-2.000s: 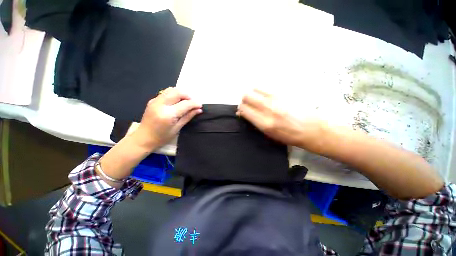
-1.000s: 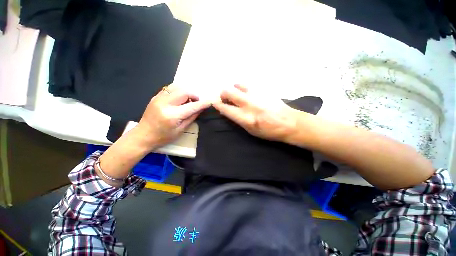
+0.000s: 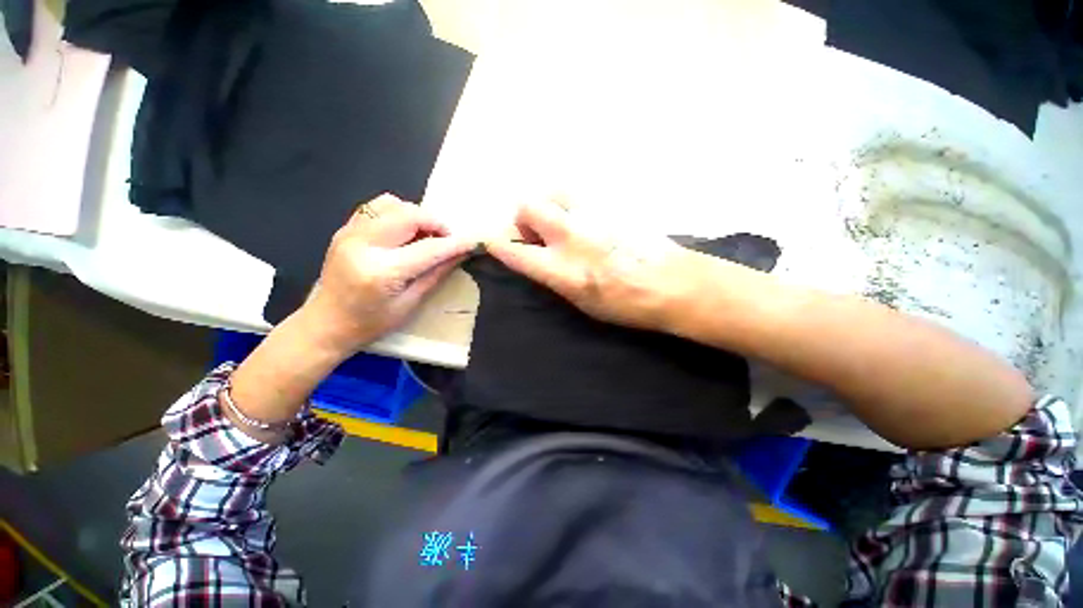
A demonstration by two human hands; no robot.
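A black panel (image 3: pixel 594 356) hangs over the near table edge, above the apron. My left hand (image 3: pixel 386 271) and my right hand (image 3: pixel 582 264) meet at its upper left corner. The thumb and fingertips of each pinch the panel edge, almost touching each other. A dark rounded part of the panel shows beyond my right forearm, and a small tab sticks out at its lower right. My right hand and forearm hide much of the top edge.
Stacked black panels (image 3: pixel 321 143) lie on the left of the white table (image 3: pixel 618 119). More black pieces (image 3: pixel 950 48) lie at the upper right. Dark speckled marks (image 3: pixel 938 226) are on the right. Blue bins (image 3: pixel 368 386) and a brown carton (image 3: pixel 107 368) are below.
Since two seconds ago, my right hand has moved left to meet my left hand at the corner, and the panel has shifted right. Over the last second the hands have barely moved.
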